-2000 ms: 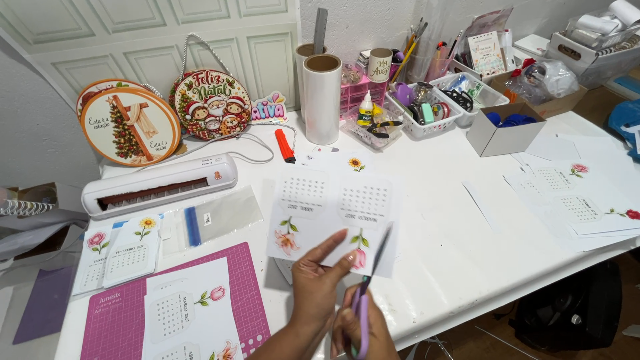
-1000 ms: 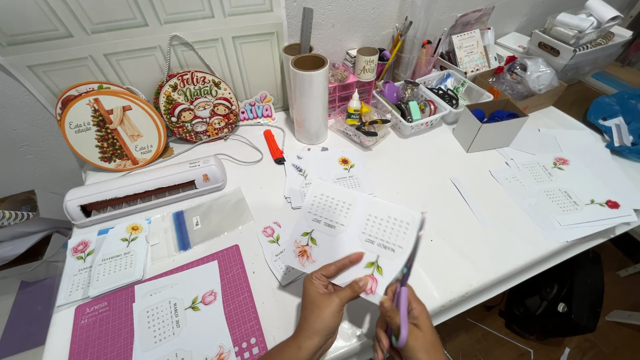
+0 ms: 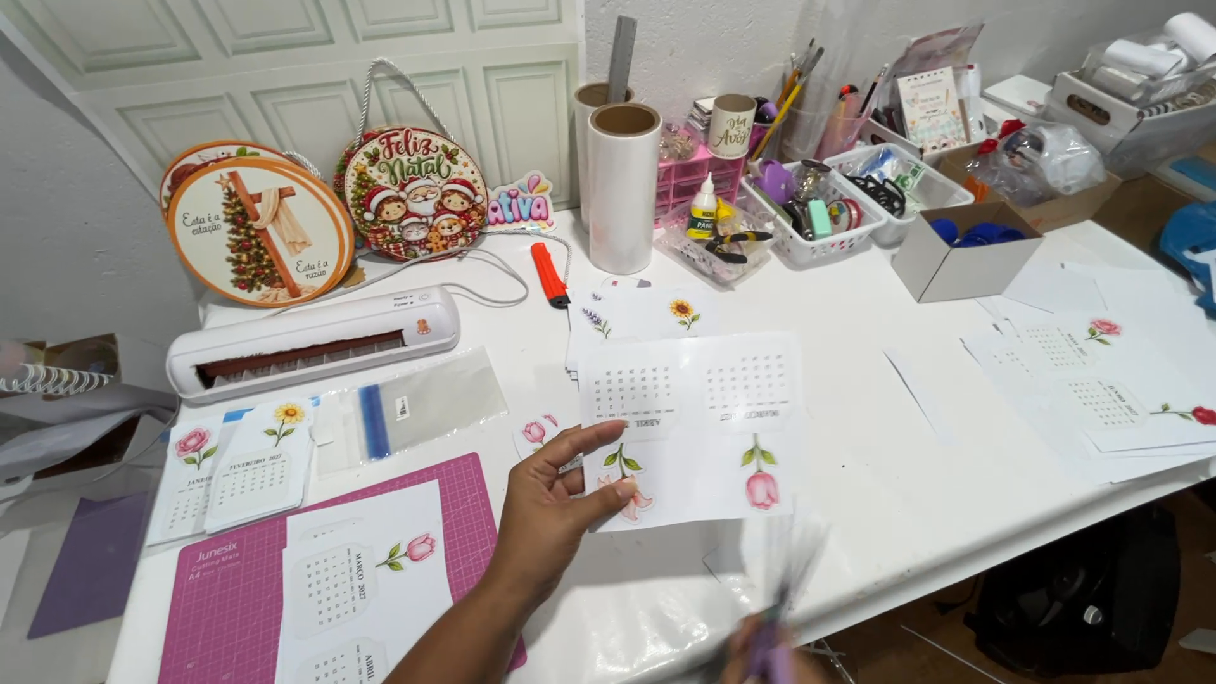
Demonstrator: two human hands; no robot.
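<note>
My left hand pinches the lower left part of a white sheet printed with two calendar blocks, a lily and a pink tulip. Below the sheet's lower right corner, my right hand holds purple-handled scissors, both blurred, with the blades pointing up. Behind the sheet lie flower-printed papers, partly covered. On the left, more calendar sheets rest on a magenta cutting mat, next to cut calendar cards.
A white laminator stands behind a clear zip bag. An orange cutter, a film roll, a white basket and a grey box line the back. Printed sheets lie at right, near the table's edge.
The scissors were at the sheet's right edge; they and my right hand have moved down, away from it. The sheet, tilted before, now sits nearly level in my left hand.
</note>
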